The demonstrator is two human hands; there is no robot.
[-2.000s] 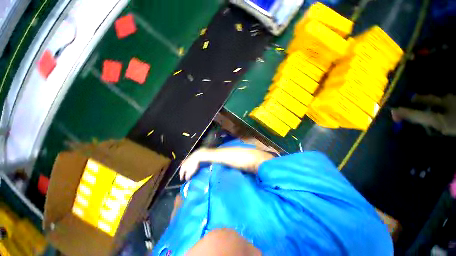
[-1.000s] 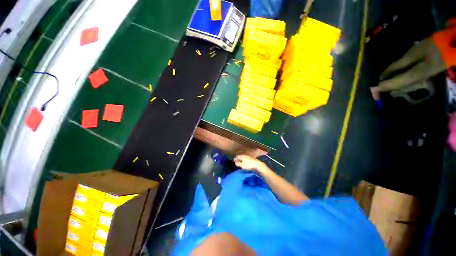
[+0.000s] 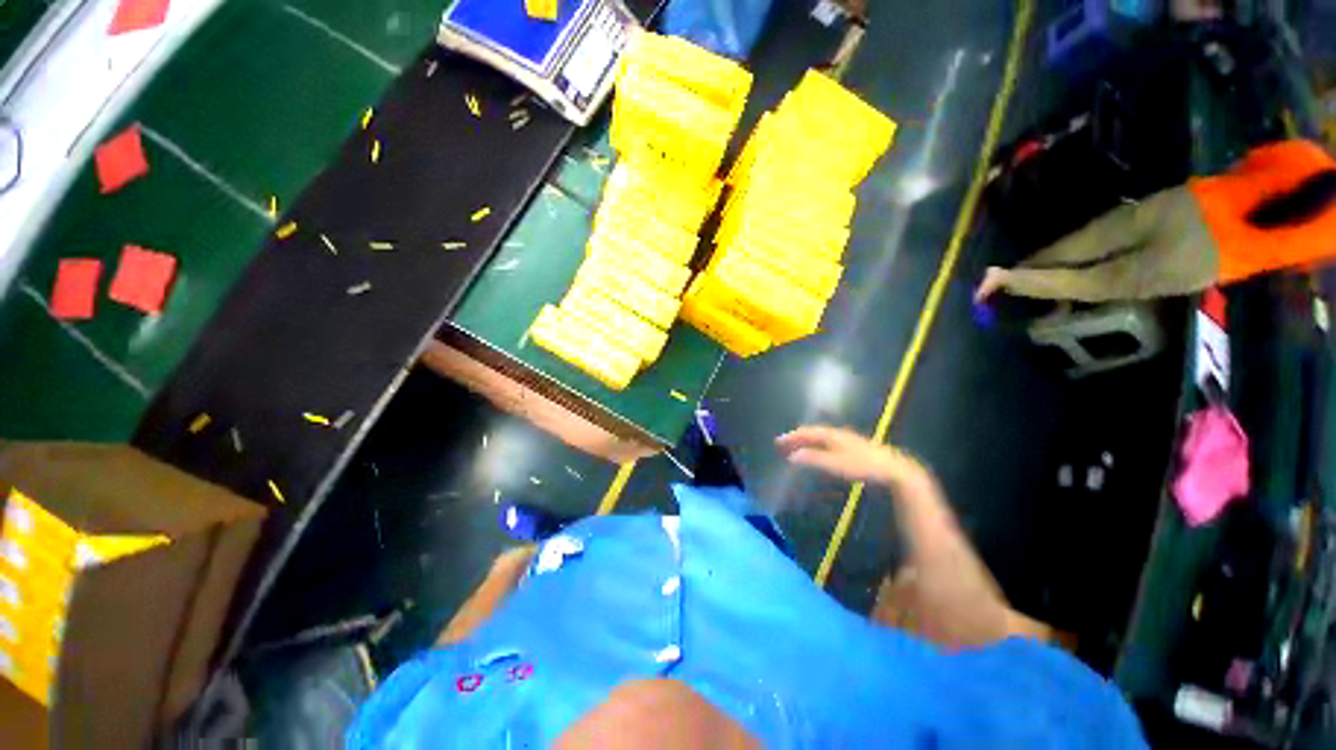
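Observation:
My right hand (image 3: 843, 451) is empty, fingers apart, over the floor right of the green side table (image 3: 516, 301). Part of my left arm shows at my left side; its hand is partly hidden by my blue smock and unclear. Two long stacks of yellow product boxes, a left stack (image 3: 645, 220) and a right stack (image 3: 784, 220), stand on the side table. Neither hand touches them. An open brown shipping carton (image 3: 161, 586) at lower left, cut off by the edge, holds rows of yellow boxes (image 3: 32, 601) with white labels.
A black belt (image 3: 337, 220) with loose strips runs beside the green bench (image 3: 205, 88), where red squares (image 3: 144, 279) lie. A bench scale (image 3: 579, 66) stands at the top. A person in orange (image 3: 1267, 213) lies across the right view, near a grey stool (image 3: 1096, 337). Yellow lines mark the floor.
The view has turned right, so bench, carton and stacks have shifted left. My right hand has moved from in front of my body out to the right, its fingers now spread.

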